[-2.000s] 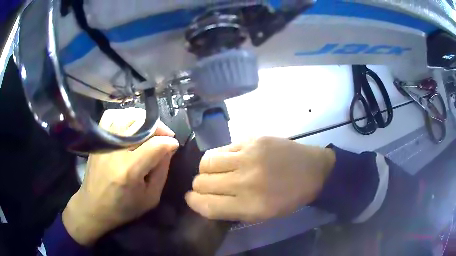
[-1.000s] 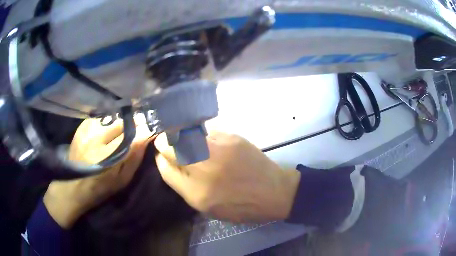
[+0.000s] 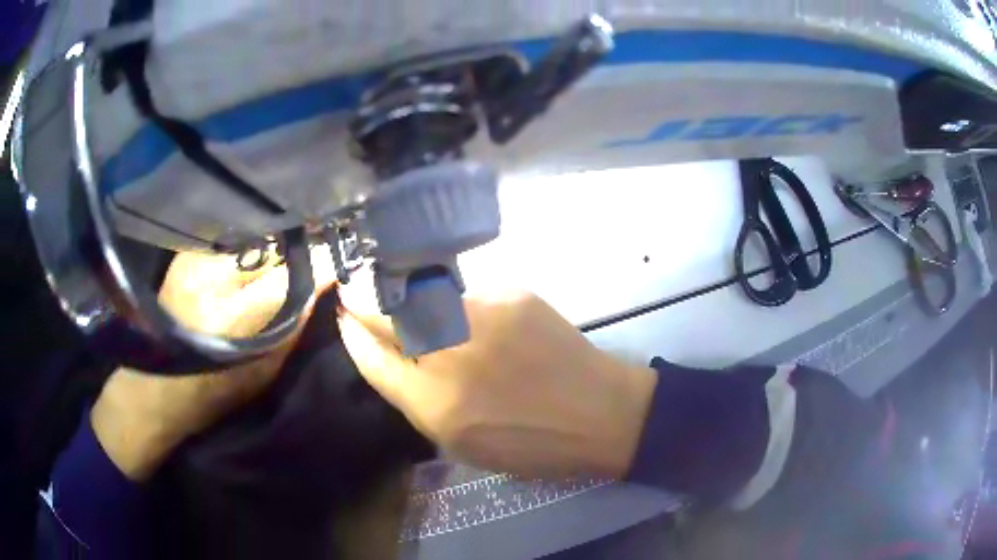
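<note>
The black garment (image 3: 295,438) lies below the needle area and hangs over the table's front edge. My left hand (image 3: 208,350) is at the left, partly behind the shiny curved metal guard (image 3: 98,252), with its fingers at the garment's upper edge. My right hand (image 3: 503,383) is right of the garment, thumb and fingertips at the same edge under the presser foot area (image 3: 348,249). The grey plastic attachment (image 3: 432,312) hides part of my right fingers. The fingertips of both hands are close together; the needle tip is not clear.
The white machine head (image 3: 711,109) with blue stripe spans the top. The ribbed grey knob (image 3: 432,213) hangs above the attachment. Black shears (image 3: 782,235) and small silver and reddish scissors (image 3: 924,235) lie on the white table (image 3: 612,241). A measuring scale (image 3: 492,498) runs along its front.
Both hands have moved in from lower down to the needle area, and the right thumb now reaches the garment's edge. The view has shifted slightly. Shears and scissors lie unmoved on the table.
</note>
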